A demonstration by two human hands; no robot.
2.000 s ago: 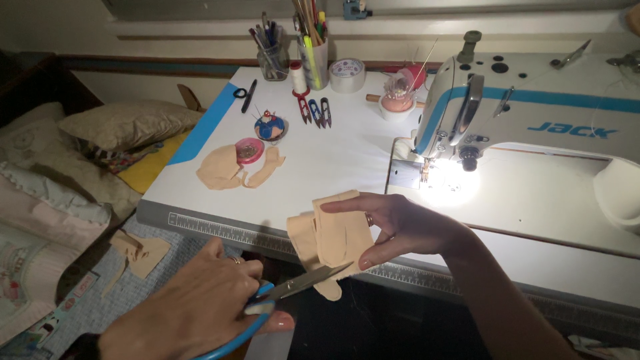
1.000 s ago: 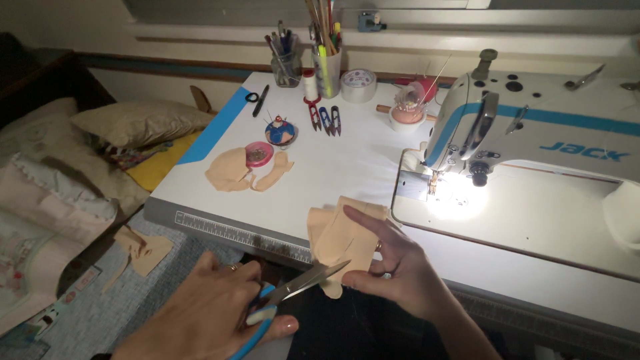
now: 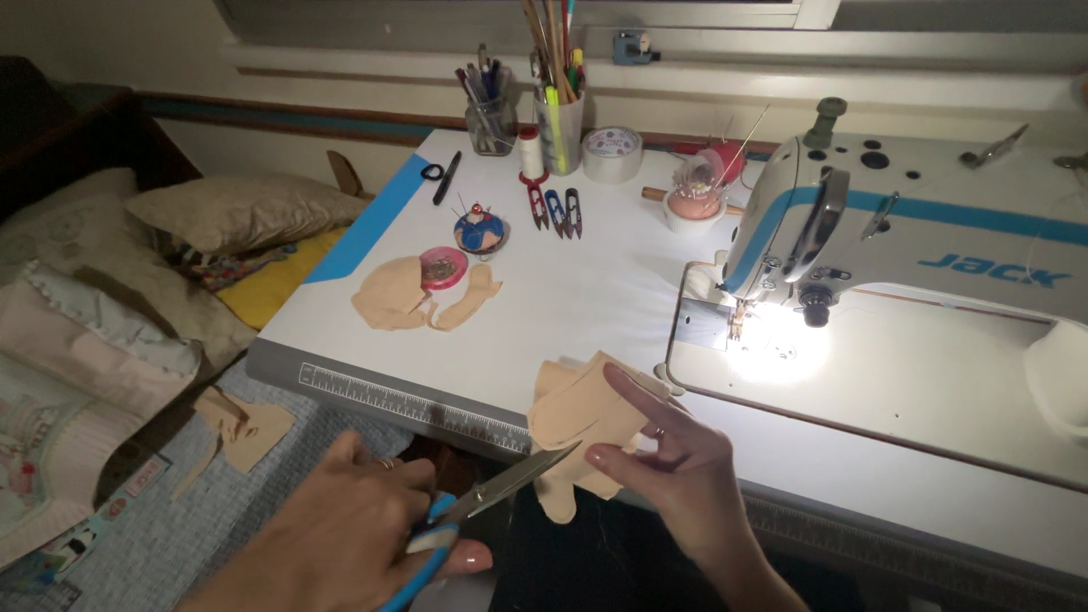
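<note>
My left hand (image 3: 340,527) is shut on blue-handled fabric scissors (image 3: 501,487), whose blades point up and right. The blade tips lie against beige fabric (image 3: 586,404) marked with drawn lines. Thumb and fingers of my right hand (image 3: 671,450) pinch this fabric at its right side, above the table's front edge. A rounded tab of fabric hangs below the blades. Further back on the table, beige fabric pieces (image 3: 387,293) lie beside a pink round dish of pins (image 3: 444,268).
At the right stands a sewing machine (image 3: 935,221) with its lamp lit. Behind the fabric pieces are a blue pincushion (image 3: 478,231), thread snips (image 3: 556,212), a tape roll (image 3: 612,155) and a cup of pens (image 3: 559,127). Fabric scraps (image 3: 246,429) and cushions (image 3: 246,208) lie at the left.
The beige fabric has turned somewhat in my right hand, and the scissor blades sit closer together than two seconds ago. The view has shifted slightly.
</note>
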